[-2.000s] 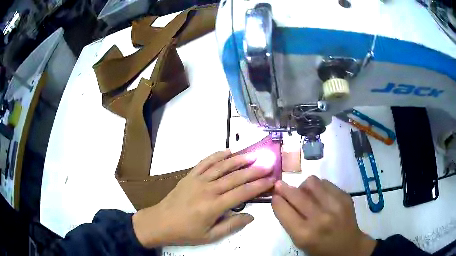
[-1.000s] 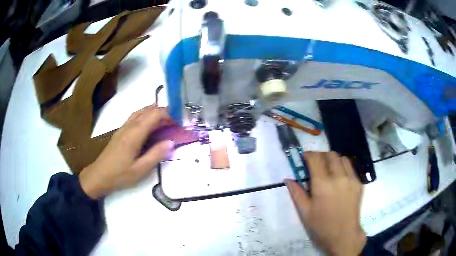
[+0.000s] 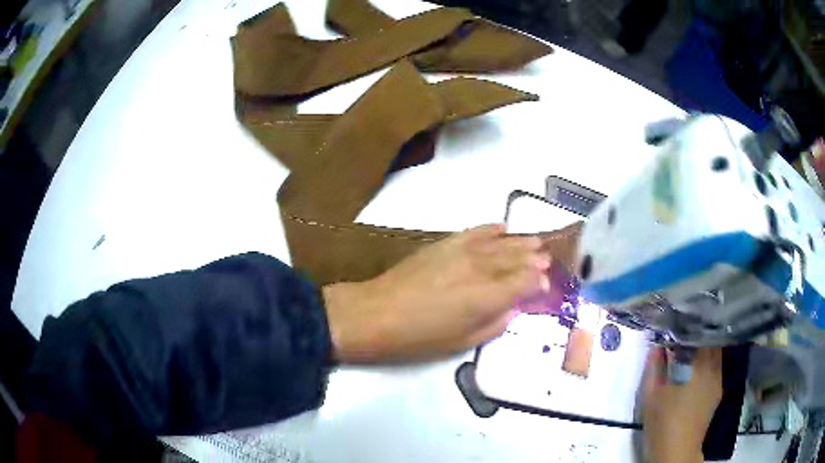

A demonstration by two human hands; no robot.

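Observation:
A chain of brown collar pieces [image 3: 362, 136] lies in loops on the table, with dark cloth along some edges. Its near end runs under my left hand [image 3: 452, 294], which grips it just left of the lit needle area. The white and blue sewing machine head [image 3: 678, 226] stands above that end. My right hand [image 3: 683, 407] is at the lower right, below the head, its fingertips partly hidden by the machine. Whether it holds anything cannot be told. The snips are not visible.
A copper-pink seam guide [image 3: 578, 351] lies on the machine bed [image 3: 516, 375], in front of the needle. A black smartphone [image 3: 729, 407] lies just right of my right hand. The white table's [image 3: 118, 226] far edge curves across the top, with dark floor beyond.
The view has swung left and tilted, so the machine head now sits at the right. My left hand stays on the brown piece. My right hand is now partly behind the head; the snips have gone from sight.

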